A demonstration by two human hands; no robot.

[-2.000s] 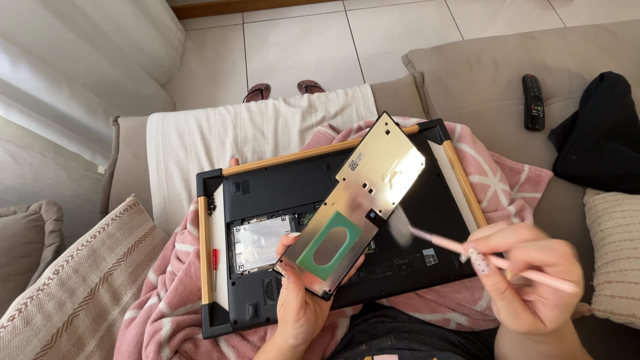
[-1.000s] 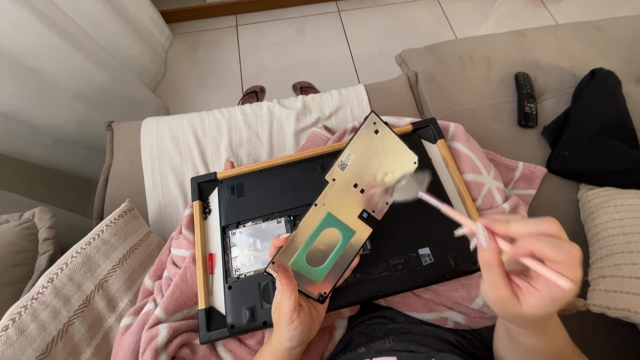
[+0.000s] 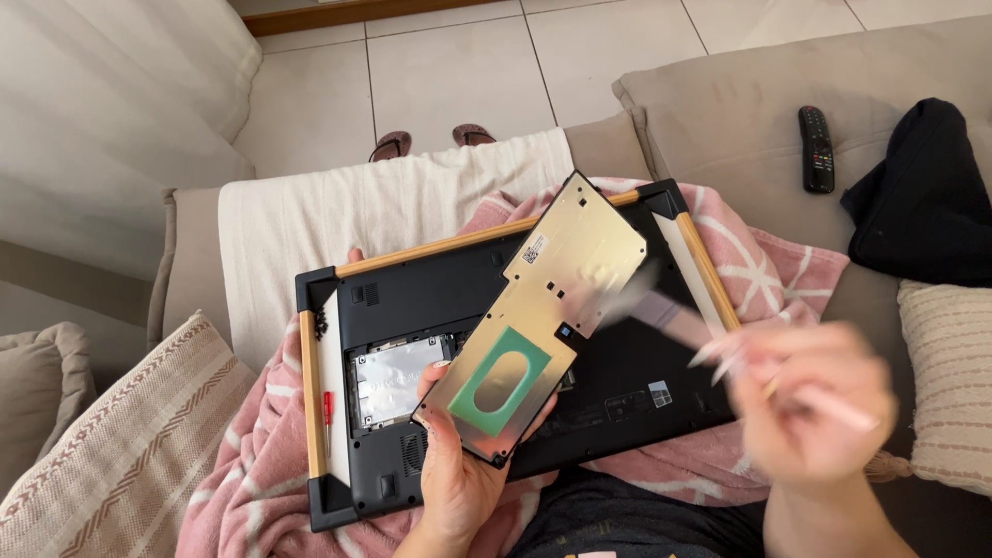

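Observation:
My left hand (image 3: 461, 473) grips the lower end of a laptop's bottom access cover (image 3: 535, 310), its metallic inner side with a green pad facing up. Blurred by motion, my right hand (image 3: 814, 403) holds a pink-handled brush (image 3: 674, 322), whose pale bristles are at the cover's right edge. Beneath the cover, a black laptop (image 3: 620, 403) lies underside up on a wood-edged tray (image 3: 314, 403). A silver drive (image 3: 399, 384) shows in its open bay. On the tray's left side are a small red screwdriver (image 3: 328, 411) and a cluster of small dark screws (image 3: 321, 324).
A pink patterned blanket (image 3: 256, 465) lies under the tray. On the sofa to the right are a black remote control (image 3: 816, 151), a black cloth (image 3: 922, 194) and a ribbed cushion (image 3: 945, 387). A striped cushion (image 3: 132, 434) rests at the left. Flip-flops (image 3: 391, 146) are on the tiled floor.
The brush has shifted about over the cover's right side, and the right hand is more blurred now. The left hand still holds the cover in nearly the same pose.

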